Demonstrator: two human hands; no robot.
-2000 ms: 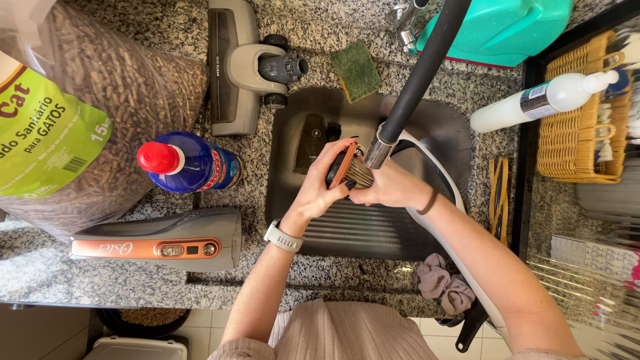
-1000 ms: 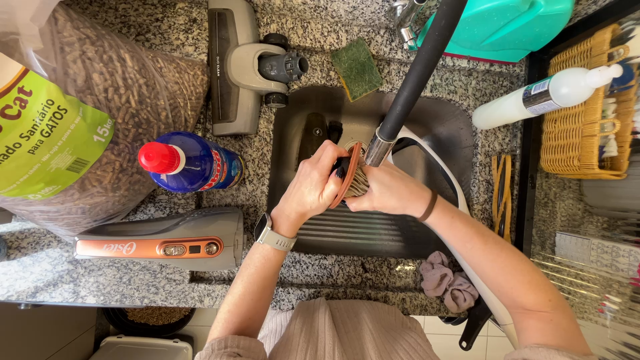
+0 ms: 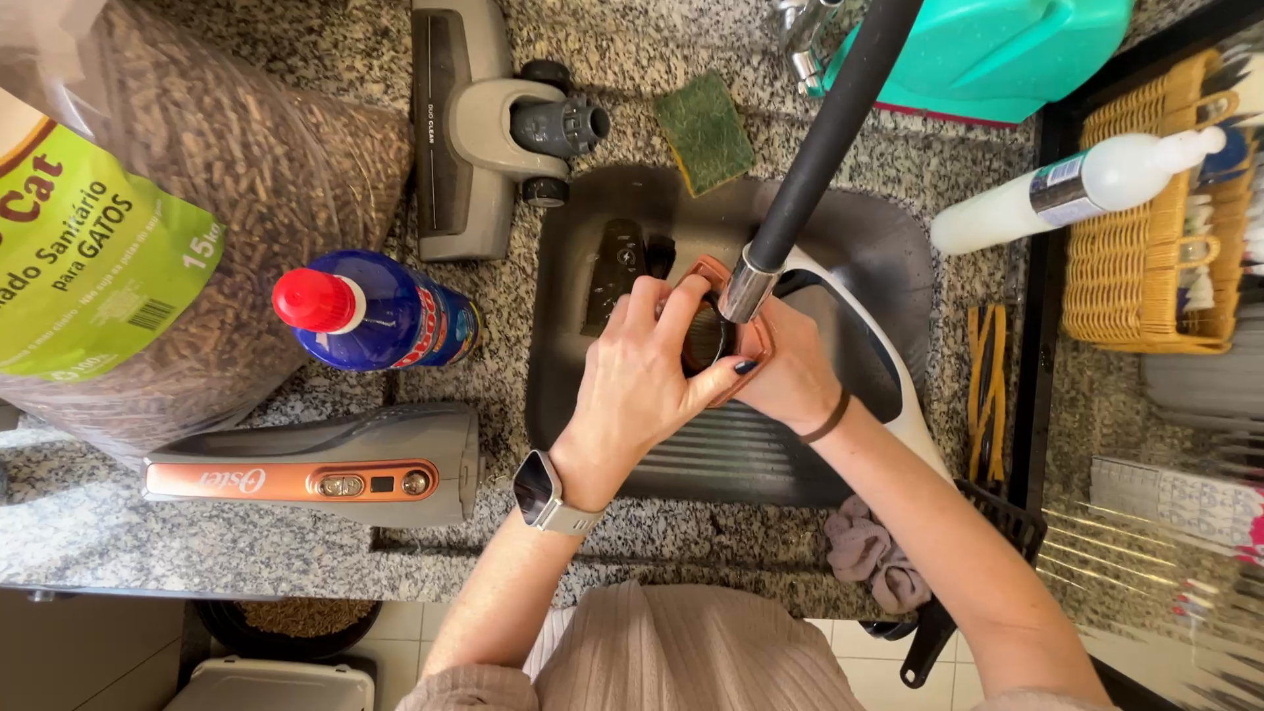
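Observation:
My left hand, with a watch on its wrist, grips a part with an orange-pink rim and a dark round opening. My right hand holds the same part from its far side, its fingers mostly hidden. Just above the part is the metal end of a black faucet hose. Beneath both hands is the dark sink, where a dark translucent container and a white curved-rim object lie.
On the granite counter are a vacuum floor head, an Oster vacuum body, a blue bottle with a red cap, a pellet bag, a sponge, a scrunchie, a white pump bottle and a wicker basket.
The orange-rimmed part has been turned, so its round dark opening now shows. My left hand has shifted its fingers onto the rim.

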